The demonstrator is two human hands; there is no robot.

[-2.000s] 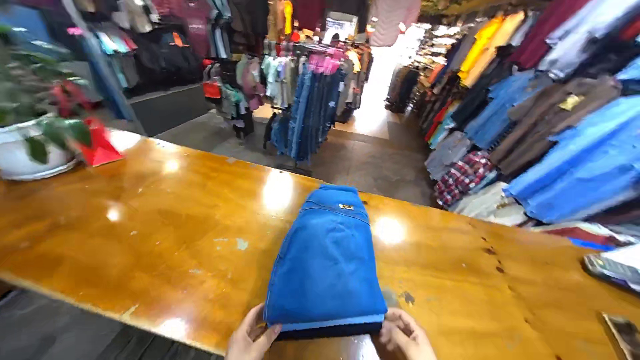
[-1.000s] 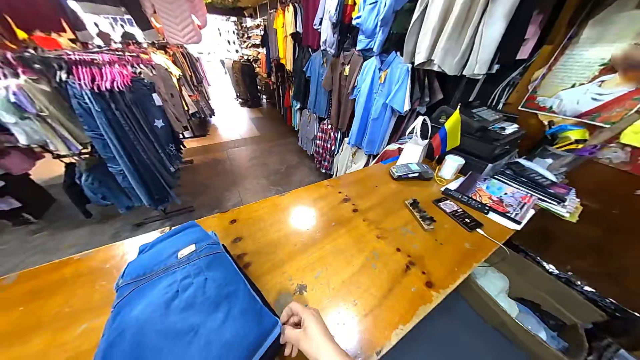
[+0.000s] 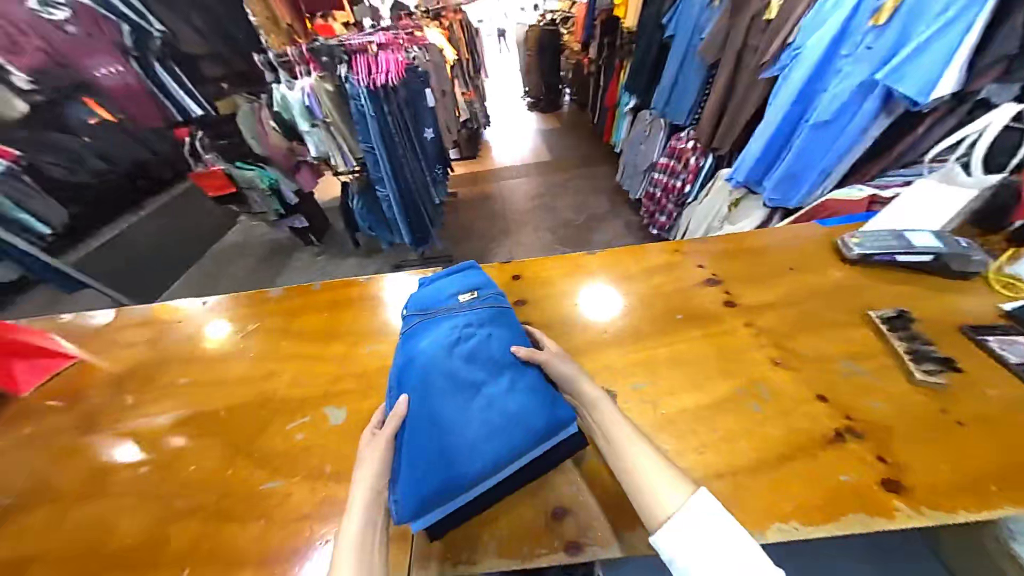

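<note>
A stack of folded jeans [image 3: 480,400] lies on the varnished wooden counter [image 3: 264,384], bright blue on top with a darker garment at the bottom. A small metallic tag sits near the waistband of the top pair. My left hand [image 3: 382,440] holds the left edge of the stack, its thumb against the denim. On the opposite side, my right hand [image 3: 552,364] grips the right edge, thumb on top and fingers partly hidden beside the fabric. A white sleeve covers my right forearm.
A card payment terminal [image 3: 916,250] and a small tray with dark pieces [image 3: 912,344] are on the counter's right side, near a phone-like device [image 3: 1000,344]. A red object [image 3: 32,356] is at the left. Beyond the counter hang jeans [image 3: 396,152] and blue shirts [image 3: 848,88].
My right hand has moved from the stack's near right corner to farther up its right side. My left hand, out of view one second ago, is visible on the left edge. The view has swung right and back.
</note>
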